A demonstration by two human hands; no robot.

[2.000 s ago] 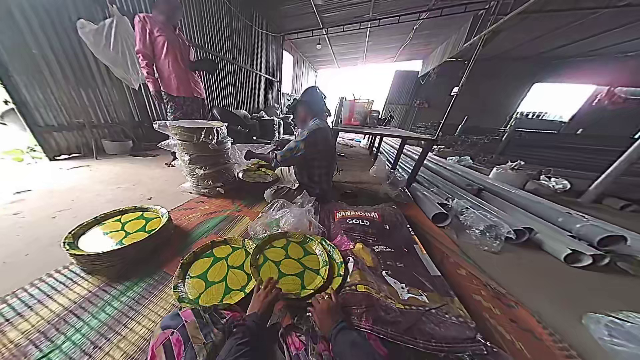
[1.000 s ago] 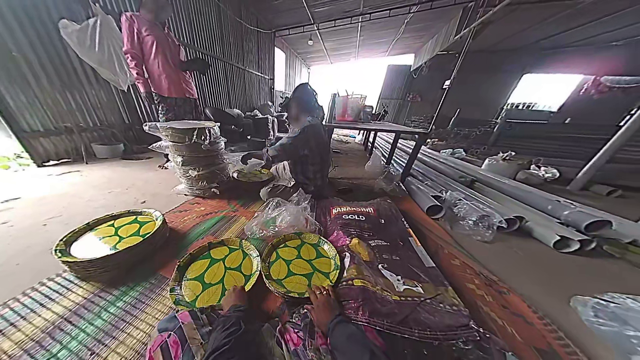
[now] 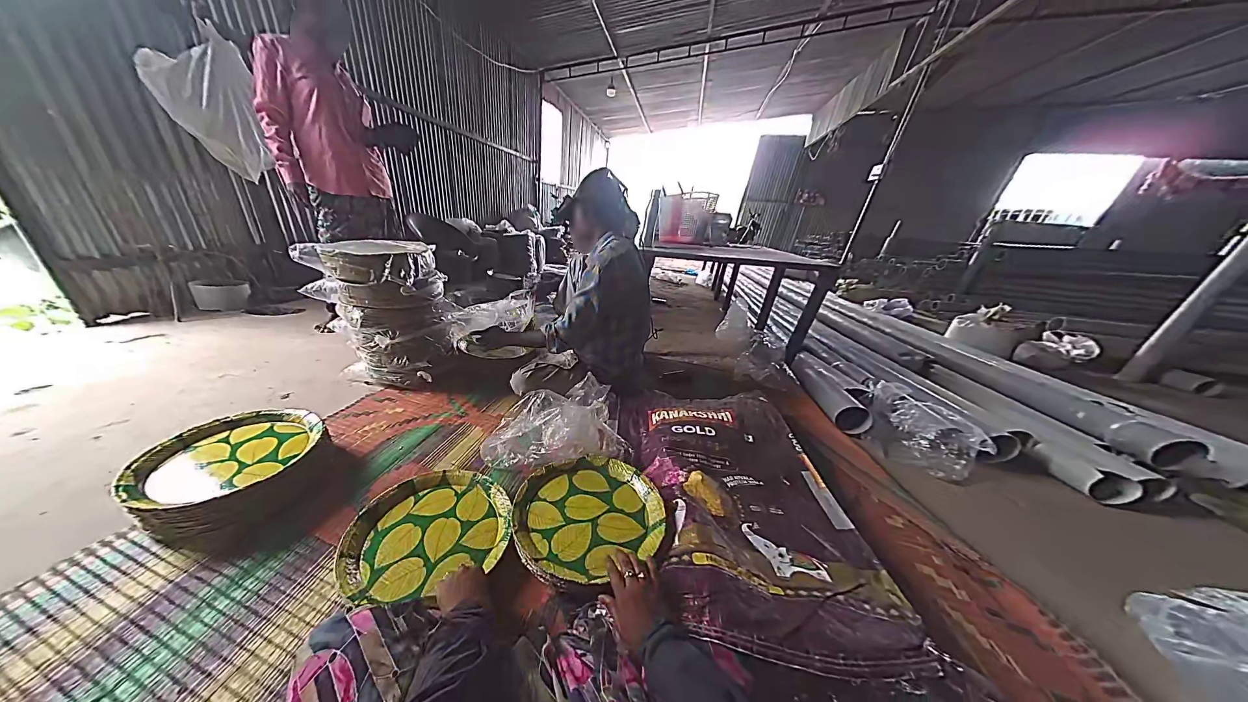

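Two round plates with yellow leaf shapes on green lie side by side before me. My left hand [image 3: 462,591] rests at the near right rim of the left plate [image 3: 429,536]. My right hand [image 3: 632,597], with a ring on a finger, touches the near right rim of the right plate [image 3: 589,522]; whether it grips it I cannot tell. A tall stack of like plates [image 3: 224,468] stands at the left. Beside the right plate lies a dark printed sack [image 3: 770,517], and a clear plastic bag [image 3: 556,424] lies just beyond it.
A woven mat [image 3: 107,624] lies under the plates. Ahead, a co-worker [image 3: 604,292] sits near wrapped stacks of plates [image 3: 380,312]; another person [image 3: 322,127] stands behind. A table [image 3: 741,255] and long pipes [image 3: 975,390] are at the right.
The right plate, which overlapped the left one and another plate under it, now lies beside the left plate. My left hand has moved from the right plate to the left plate's rim.
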